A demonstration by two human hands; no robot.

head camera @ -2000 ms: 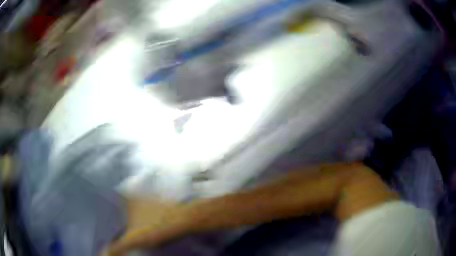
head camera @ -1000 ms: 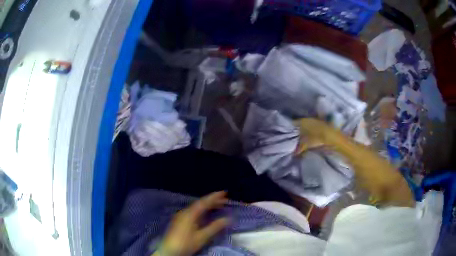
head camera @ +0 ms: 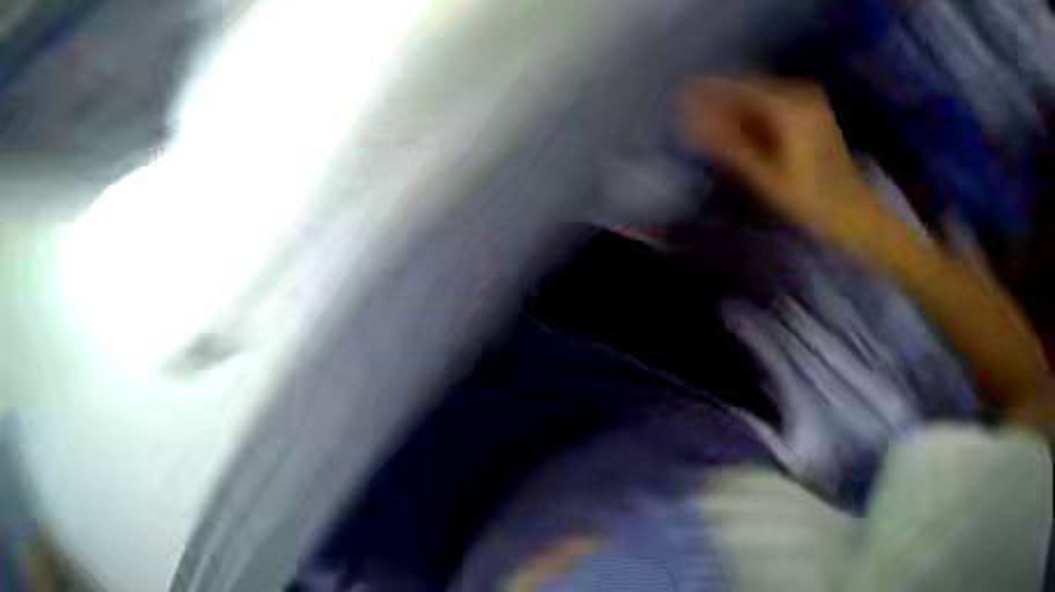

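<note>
The whole view is strongly blurred. My right hand [head camera: 758, 139] is at the upper right, past the table's front edge, with its fingers curled. A pale blurred patch lies just left of its fingertips; whether the hand holds it cannot be told. A small skin-coloured patch at the bottom edge, probably part of my left hand [head camera: 555, 561], shows over my lap; its fingers cannot be made out. Loose grey-white cloth [head camera: 833, 359] lies below my right forearm, with streaked folds.
The white sewing table [head camera: 116, 463] fills the left side, very bright, its grey front edge [head camera: 382, 312] running diagonally. A small dark mark shows on its surface. A dark blurred grey shape is at the upper left. Blue and dark shapes are at the upper right.
The view has swung left toward the table. My right hand has left the grey-white cloth pile and is now higher, close to the table edge. My left hand has dropped mostly out of view.
</note>
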